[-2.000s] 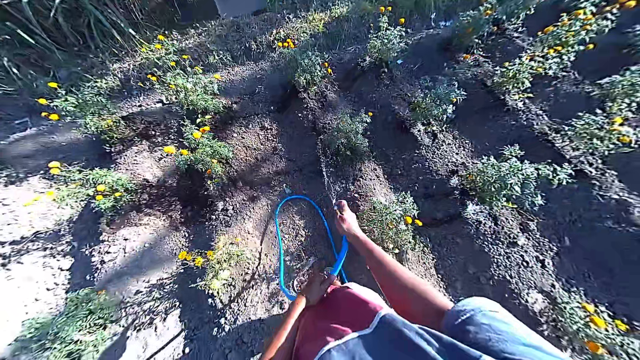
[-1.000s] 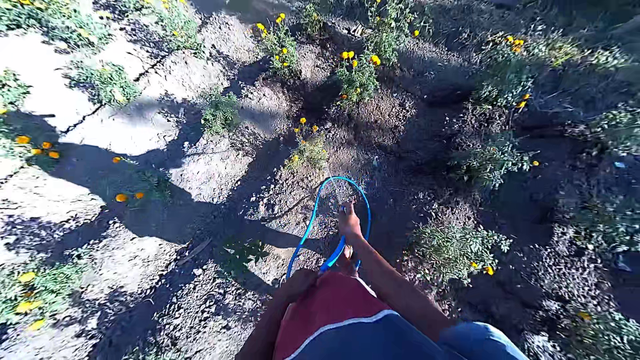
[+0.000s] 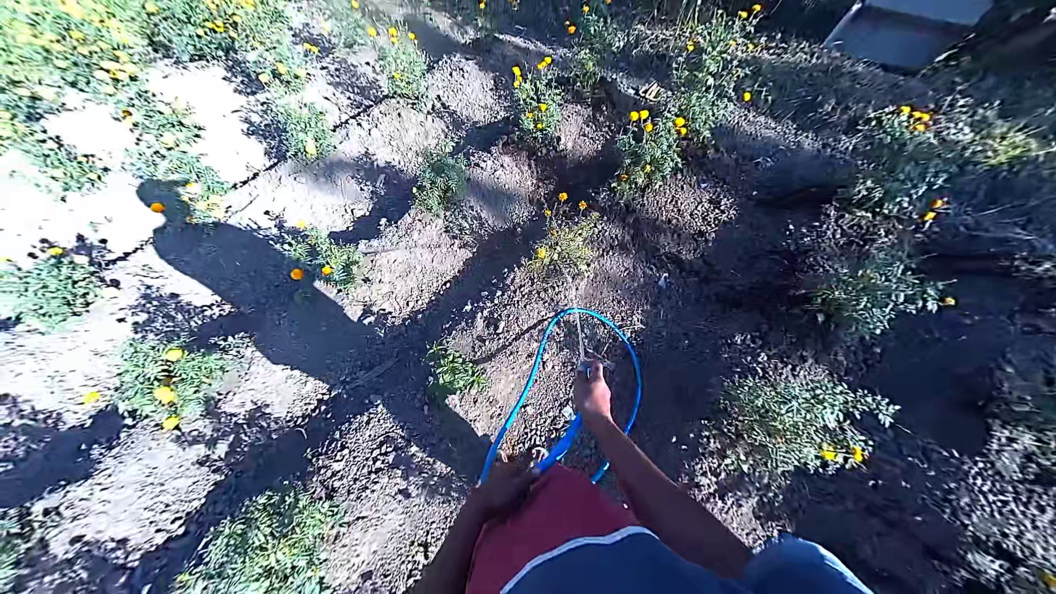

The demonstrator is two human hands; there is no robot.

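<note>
My right hand (image 3: pixel 592 394) is closed around the end of a blue garden hose (image 3: pixel 528 388), out in front of my body. A thin stream of water (image 3: pixel 580 330) leaves the hose end, pointing away from me toward a small plant with yellow blooms (image 3: pixel 565 246). Nearer to my body, my left hand (image 3: pixel 505 488) grips the same hose beside the red part of my shirt. Between and around the hands the hose forms a loop above the soil. The fingers of my left hand are partly in shadow.
Marigold plants (image 3: pixel 648 153) with yellow and orange flowers stand in rows on dry, clumpy soil. A bushy plant (image 3: pixel 796 421) grows close on my right, a small green one (image 3: pixel 455 370) left of the loop. A pale block-like object (image 3: pixel 903 33) lies at the upper right.
The view has swung considerably. Both hands stay on the blue hose, and the water now points at the small yellow-flowered plant ahead.
</note>
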